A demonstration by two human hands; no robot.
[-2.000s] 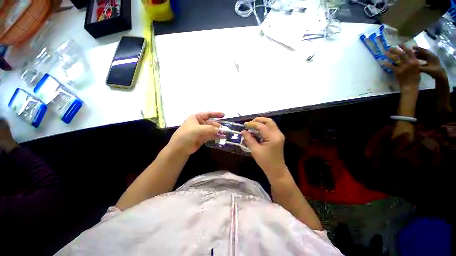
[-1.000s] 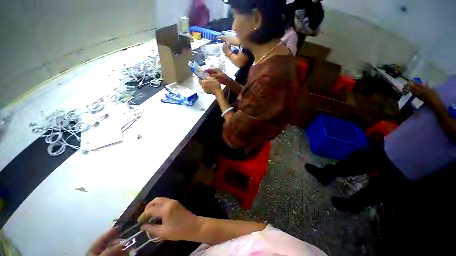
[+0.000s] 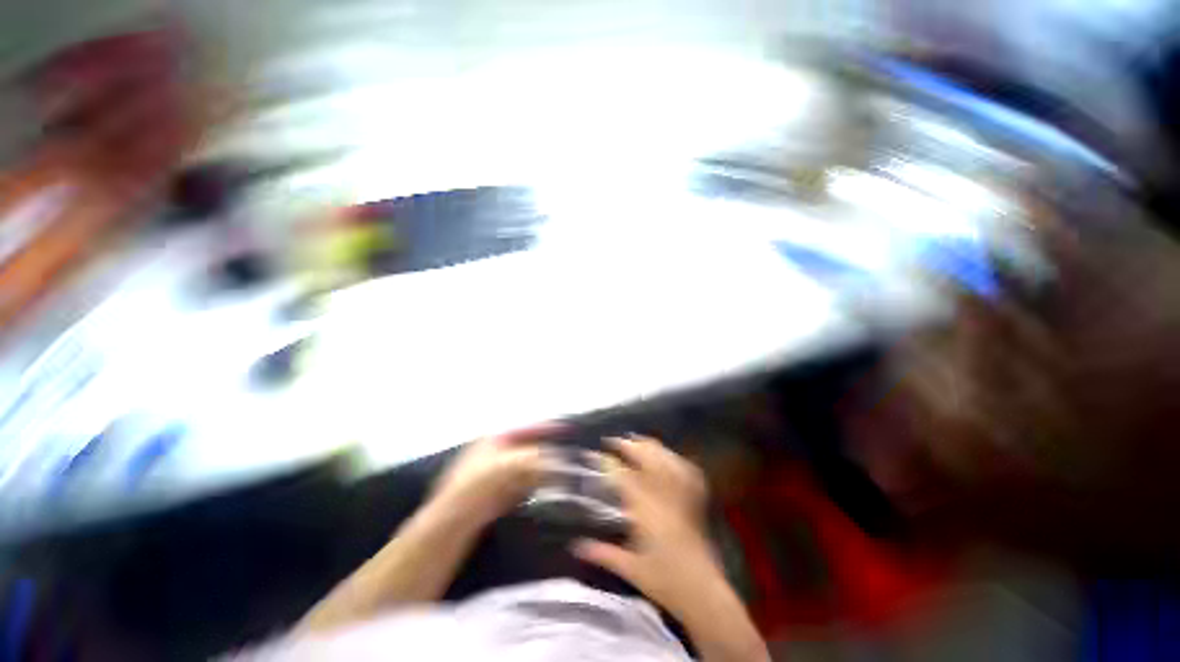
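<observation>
The frame is strongly blurred. A clear insert with a white cable in it (image 3: 569,491) is between my two hands, over my lap just below the bench edge. My left hand (image 3: 498,472) holds its left end. My right hand (image 3: 654,511) is at its right end, with the fingers on top and the thumb spread below. The blur hides the cable's exact lie.
The white bench (image 3: 557,336) runs across the view. Blurred blue-and-white boxes (image 3: 149,453) lie at its left. A yellow thing (image 3: 352,246) stands by a dark mat (image 3: 453,226). A neighbour in brown (image 3: 1035,440) is at the right, near a red stool (image 3: 822,556).
The view has swung from the neighbours and floor at the right back to the bench in front. Both hands now show near the lower middle, still at the insert. The picture has become blurred.
</observation>
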